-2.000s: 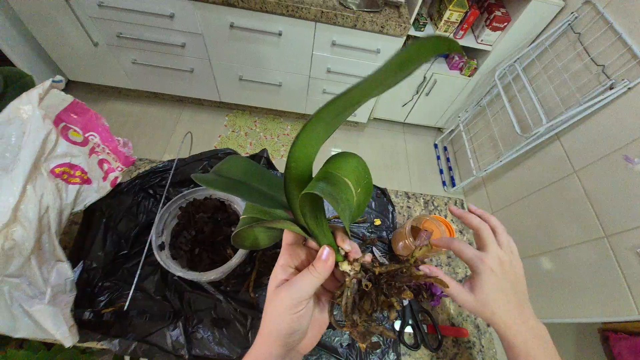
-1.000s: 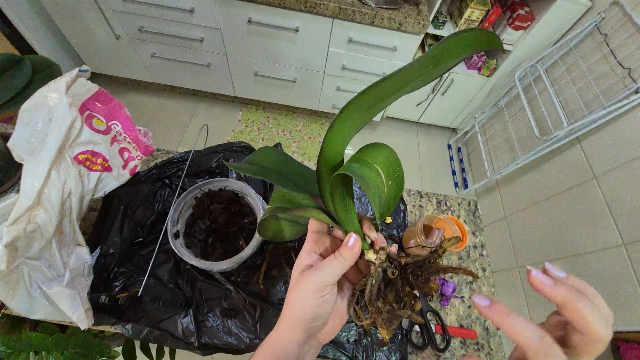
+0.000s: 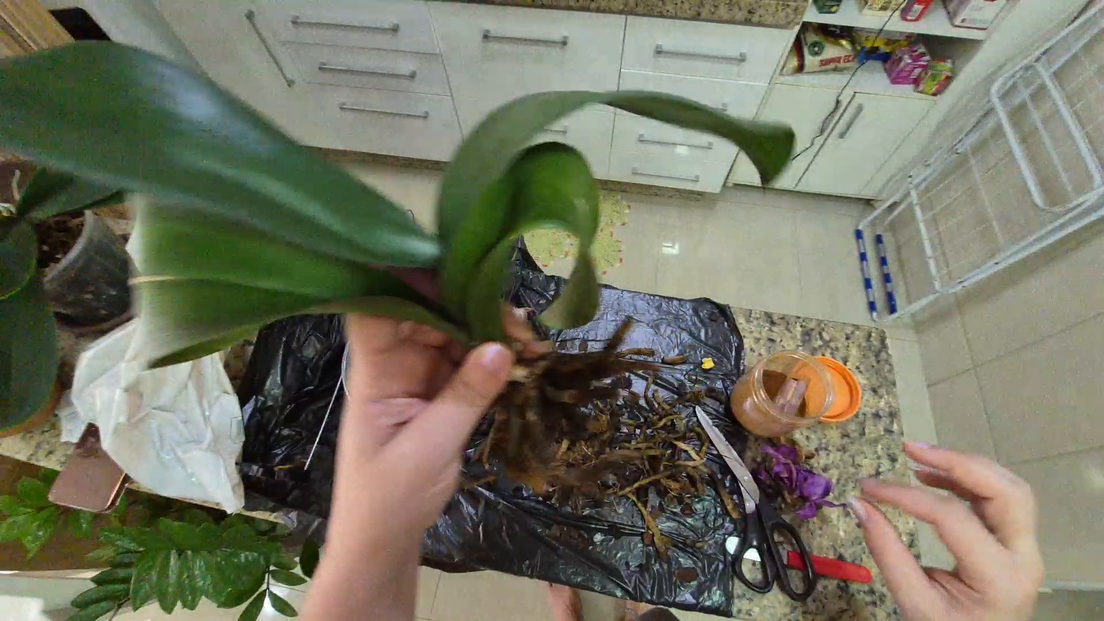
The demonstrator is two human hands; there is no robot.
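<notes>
My left hand [image 3: 423, 405] grips an orchid plant [image 3: 483, 259] at its stem base, with broad green leaves above and brown roots [image 3: 552, 414] hanging below, partly blurred. My right hand [image 3: 957, 526] is at the lower right with fingers apart, holding nothing. Trimmed root pieces [image 3: 655, 448] lie scattered on a black plastic bag [image 3: 552, 561]. Black-handled scissors [image 3: 755, 509] rest at the bag's right edge, across a red-handled tool [image 3: 828, 567]. Beside them are wilted purple flowers [image 3: 798, 483] and a clear jar of brown powder [image 3: 772, 405]. The plastic pot is mostly hidden behind my left hand and the leaves.
An orange lid [image 3: 841, 388] lies by the jar on the granite counter [image 3: 871, 354]. At left are a crumpled white plastic bag [image 3: 164, 414], a phone [image 3: 89, 473] and a potted plant [image 3: 86, 267]. A white drying rack [image 3: 975, 172] stands at right, and drawers [image 3: 526, 60] lie beyond.
The orchid in my left hand has come up and left, nearer the camera, uncovering the root scraps and scissors. My right hand has moved away from the roots it was near two seconds ago.
</notes>
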